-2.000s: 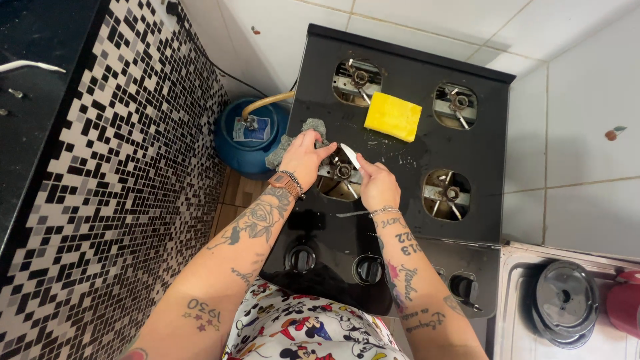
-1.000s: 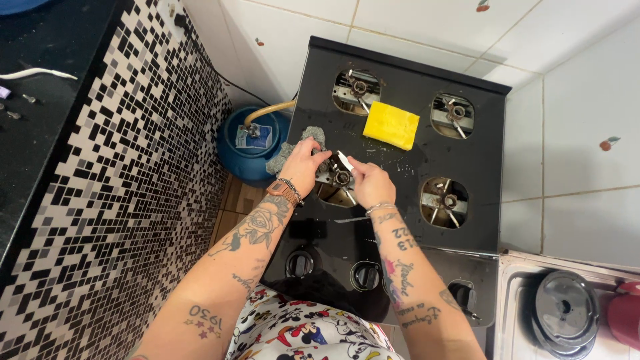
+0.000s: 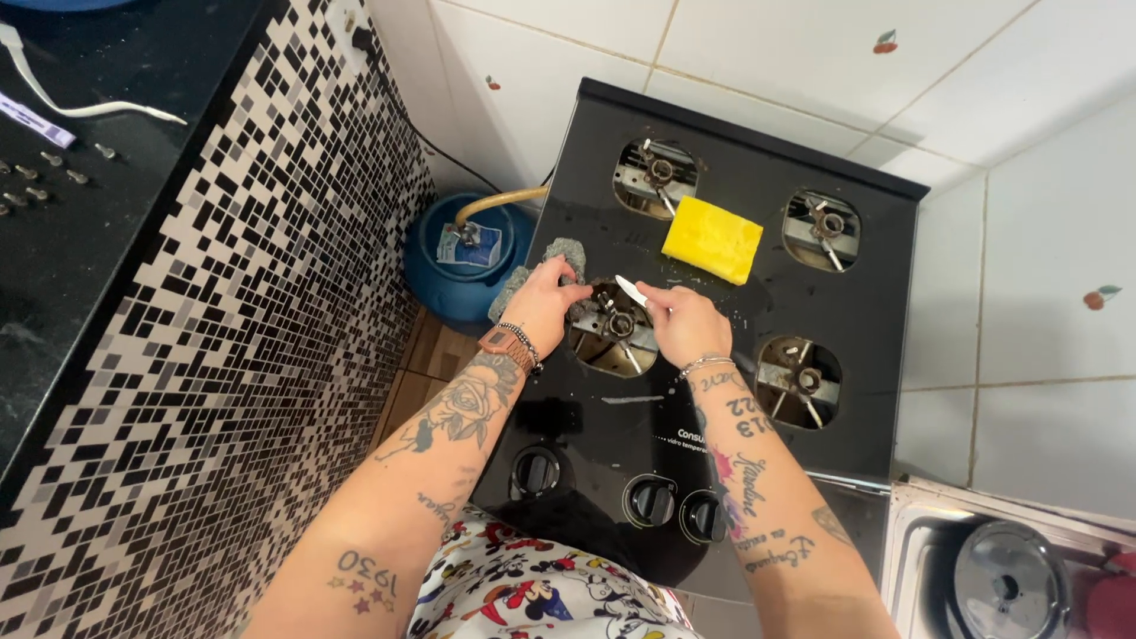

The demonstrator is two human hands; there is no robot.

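The black glass cooktop (image 3: 710,328) of a gas stove lies below me, its burners uncovered. My right hand (image 3: 692,324) grips a small white-bladed knife (image 3: 632,291), its tip over the upper edge of the front left burner opening (image 3: 619,328). On that opening's left side, my left hand (image 3: 546,297) rests on a grey scouring cloth (image 3: 568,257); whether the fingers grip it is unclear. A yellow sponge (image 3: 713,240) lies beyond my right hand, partly beside the back left burner opening (image 3: 657,173). Pale residue marks the glass around the knife.
A blue gas cylinder (image 3: 461,293) with a hose stands left of the stove. Small metal parts (image 3: 51,160) and a white cable-like strip (image 3: 106,108) lie on the black counter (image 3: 133,195). At lower right, the steel sink (image 3: 919,524) holds a dark lidded pot (image 3: 1012,577).
My hands stay around the front left burner opening, with only slight shifts of the fingers and the knife. The sponge stays in place on the cooktop.
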